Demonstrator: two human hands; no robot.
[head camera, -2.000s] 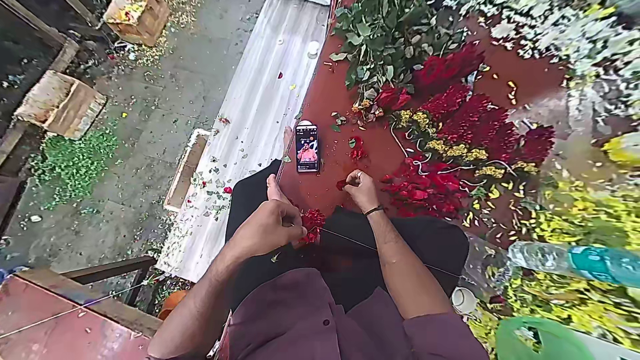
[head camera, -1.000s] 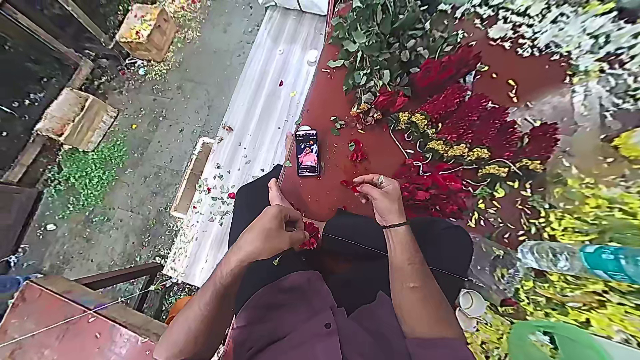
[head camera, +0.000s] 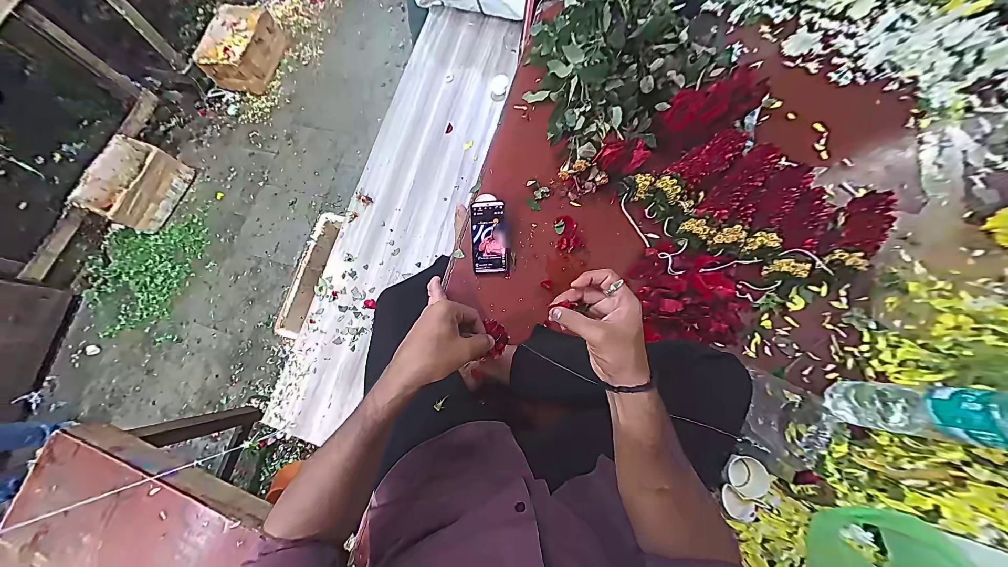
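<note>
My left hand (head camera: 445, 339) is closed on a small bunch of red petals on a string (head camera: 496, 337), above my lap. To its right, my right hand (head camera: 602, 319) pinches a red petal piece (head camera: 565, 305) between thumb and fingers. A thin thread (head camera: 559, 364) runs from the bunch under my right wrist and off to the right. A lit smartphone (head camera: 489, 236) lies on the red surface just beyond my hands. Loose red petals (head camera: 567, 235) lie right of the phone, and a heap of red petals (head camera: 685, 299) is beside my right hand.
Red flower garlands with yellow clusters (head camera: 728, 236) and leafy green stems (head camera: 606, 71) lie ahead right. Yellow flowers (head camera: 929, 488), a plastic bottle (head camera: 906, 409), paper cups (head camera: 746, 476) and a green bag (head camera: 874, 535) are at the right. A white plank (head camera: 425, 150) borders the left side.
My right hand was down by the loose petals at first, then lifted and turned with a red piece in its fingers. My left hand has stayed at the red bunch.
</note>
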